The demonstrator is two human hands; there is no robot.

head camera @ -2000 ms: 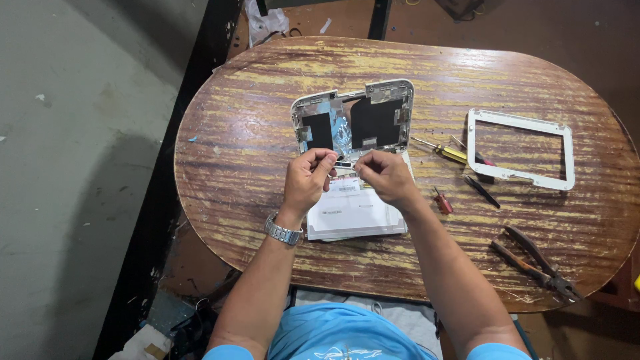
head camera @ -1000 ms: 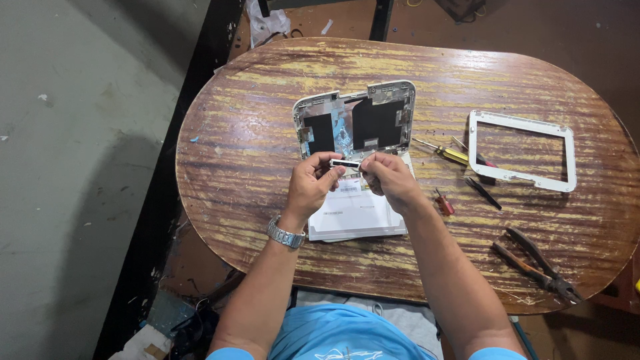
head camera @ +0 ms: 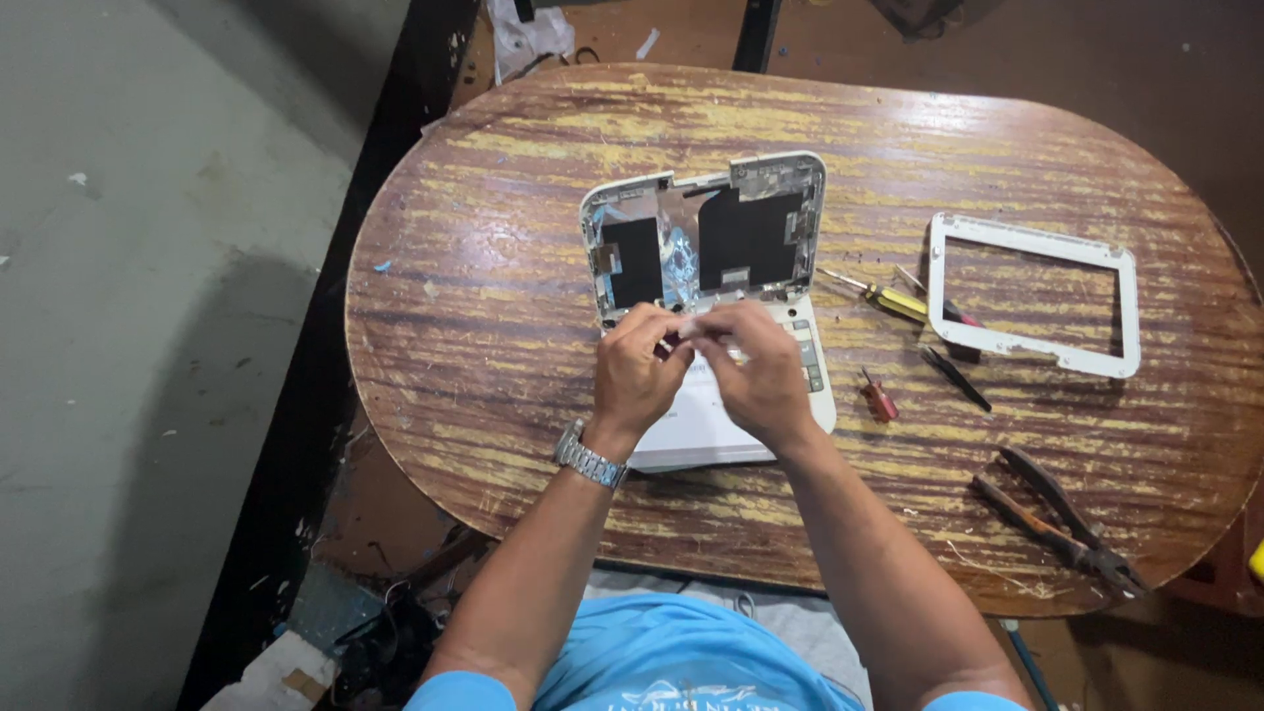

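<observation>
My left hand (head camera: 642, 367) and my right hand (head camera: 755, 365) meet over a small white laptop, fingertips pinching a small light-coloured piece (head camera: 688, 326) mostly hidden by the fingers. Behind them the laptop's opened lid shell (head camera: 750, 237) stands up, with black sheets, foil and tape inside. A white panel or sheet with printing (head camera: 691, 425) lies over much of the laptop's base, and some keys (head camera: 810, 355) show at its right. My left wrist bears a metal watch (head camera: 590, 454).
On the oval wooden table (head camera: 464, 296), to the right, lie a white screen bezel (head camera: 1037, 351), a yellow-handled screwdriver (head camera: 894, 302), a small red screwdriver (head camera: 879, 397), black tweezers (head camera: 956, 378) and worn pliers (head camera: 1071, 528). Tiny screws lie near the laptop.
The dark-and-white strip seen between my hands earlier is now mostly covered by my fingers. My hands have come closer together. Keys at the base's right now show.
</observation>
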